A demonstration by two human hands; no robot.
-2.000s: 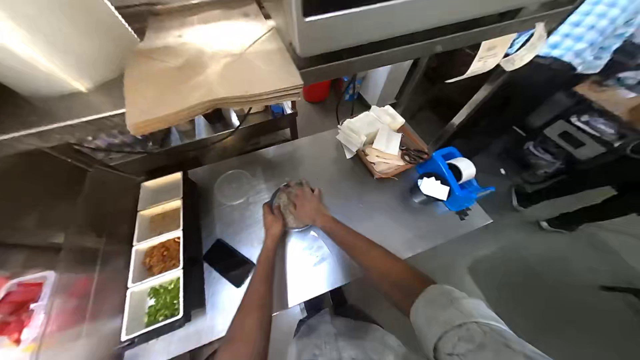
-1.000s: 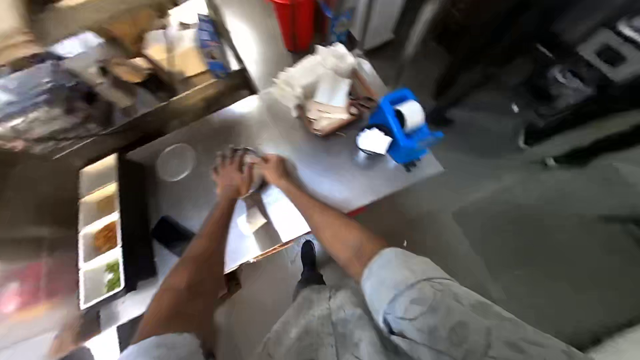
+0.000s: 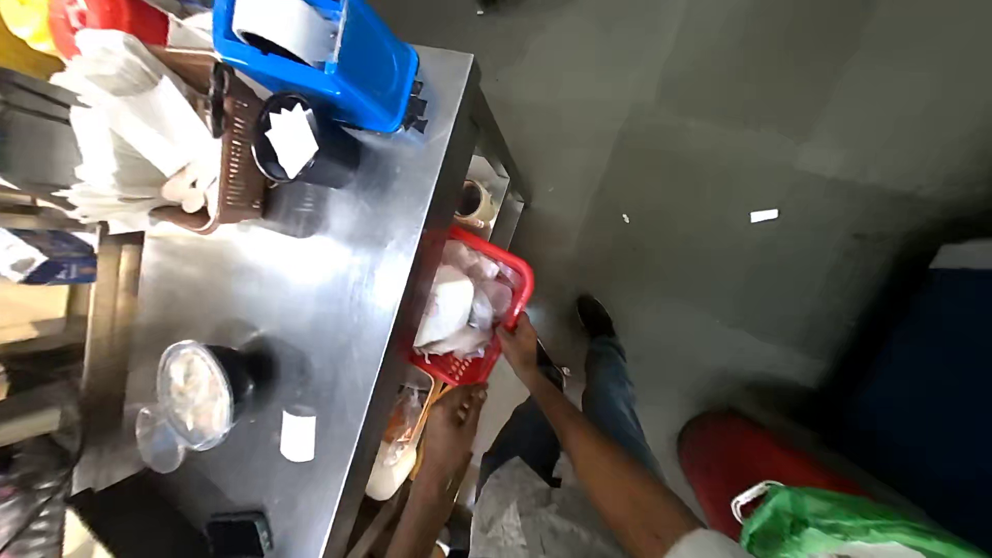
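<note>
A red plastic basket with plastic bags and white items inside sticks out from the shelf below the steel table's front edge. My right hand grips the basket's near rim. Close to the basket's lower corner is my left hand, its fingers curled; whether it holds the rim is unclear. On the steel table stands a black bowl with a clear lid, food showing through the lid. Another clear round lid lies beside it, and a white paper label is to its right.
A brown basket of napkins and wooden cutlery, a black cup and a blue tape dispenser stand at the table's far end. A phone lies at the bottom. A tape roll and an orange-edged basket flank the red basket.
Both hands have left the bowl on the table and moved to the shelf beneath its front edge, where the right grips the red basket. The view has swung strongly to the right.
</note>
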